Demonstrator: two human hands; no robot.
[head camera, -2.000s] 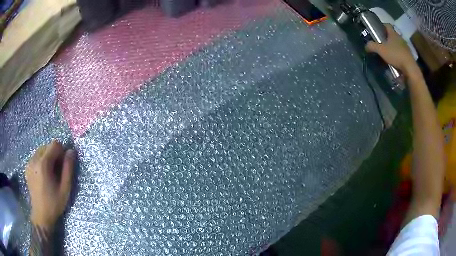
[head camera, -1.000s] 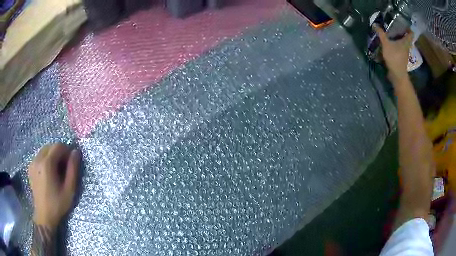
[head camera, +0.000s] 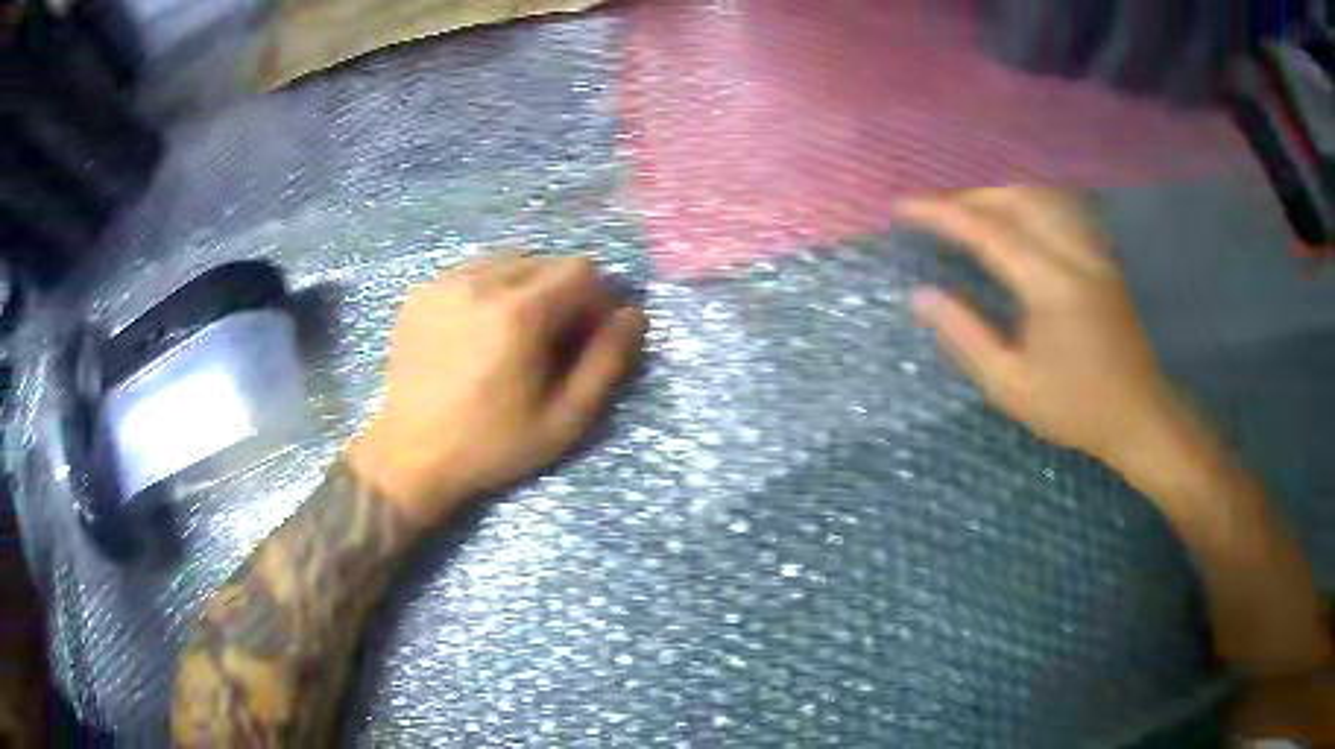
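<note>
My left hand (head camera: 491, 384) rests on the clear bubble wrap (head camera: 630, 615), its fingers curled in a loose fist; its palm is hidden, so I cannot tell if it holds anything small. My right hand (head camera: 1061, 315), blurred, is over the wrap near the pink area, with thumb and fingers apart and nothing visible between them. A clear container (head camera: 274, 366) with black parts along its upper and left sides lies to the left of my left hand, not touched by it.
Pink bubble wrap (head camera: 791, 132) covers the far side. Tan paper or cardboard (head camera: 403, 32) lies at the far edge. Dark objects stand at the far right (head camera: 1120, 37) and upper left (head camera: 66, 147). A thin black object (head camera: 1283, 154) is at the right edge.
The view has swung left, bringing the clear container into sight. My right hand has left the metal tool and come back over the wrap. My left hand remains curled on the wrap.
</note>
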